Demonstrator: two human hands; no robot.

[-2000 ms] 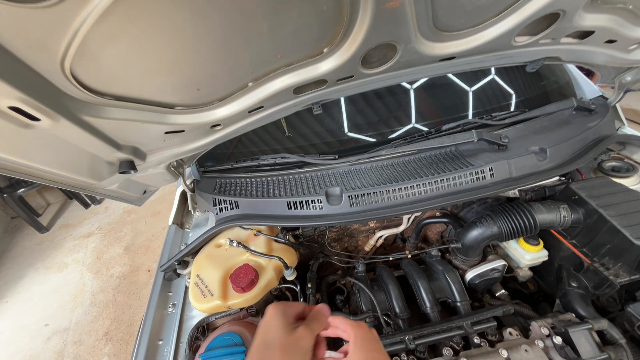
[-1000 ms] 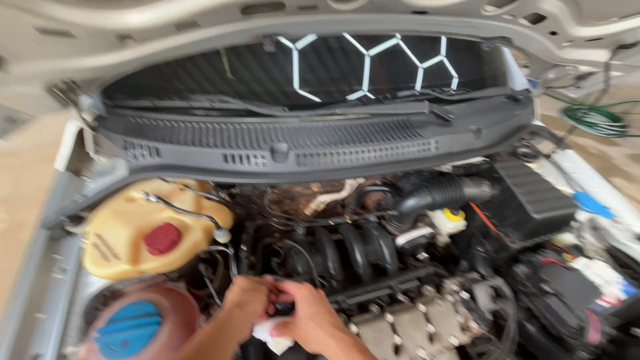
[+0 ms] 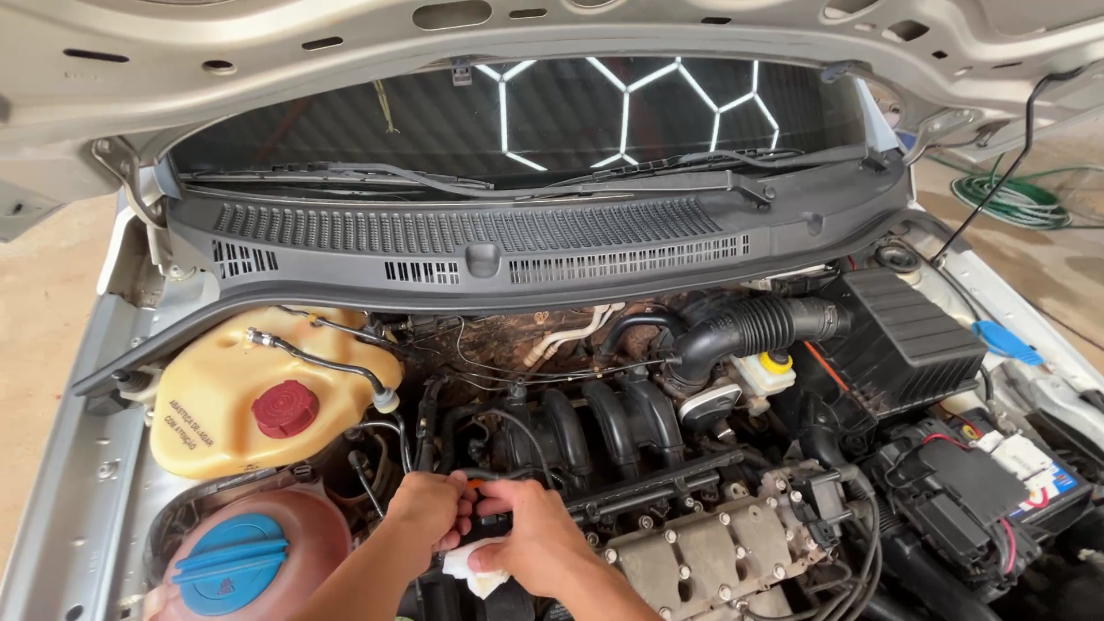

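Both hands are close together over the front left part of the engine bay, beside the black intake manifold [image 3: 617, 423]. My left hand [image 3: 429, 511] has its fingers closed on a small orange piece [image 3: 473, 486], mostly hidden between the fingers. My right hand [image 3: 530, 530] pinches at the same spot and holds a crumpled white cloth or paper [image 3: 476, 567] under its fingers. Left of the hands are a yellowed plastic reservoir [image 3: 207, 388] with a red cap [image 3: 285, 409] and a pinkish coolant tank [image 3: 323, 526] with a blue cap [image 3: 228, 562].
The raised hood [image 3: 362, 52] spans the top, above the windshield and black cowl grille [image 3: 466, 228]. A metal engine cover [image 3: 716, 535] lies right of the hands. Farther right are the air filter box [image 3: 906, 341], the battery area [image 3: 957, 492] and the hood prop rod [image 3: 1005, 172].
The view has shifted and steadied. Both hands stay together beside the manifold; the white cloth and an orange bit now show more plainly between them.
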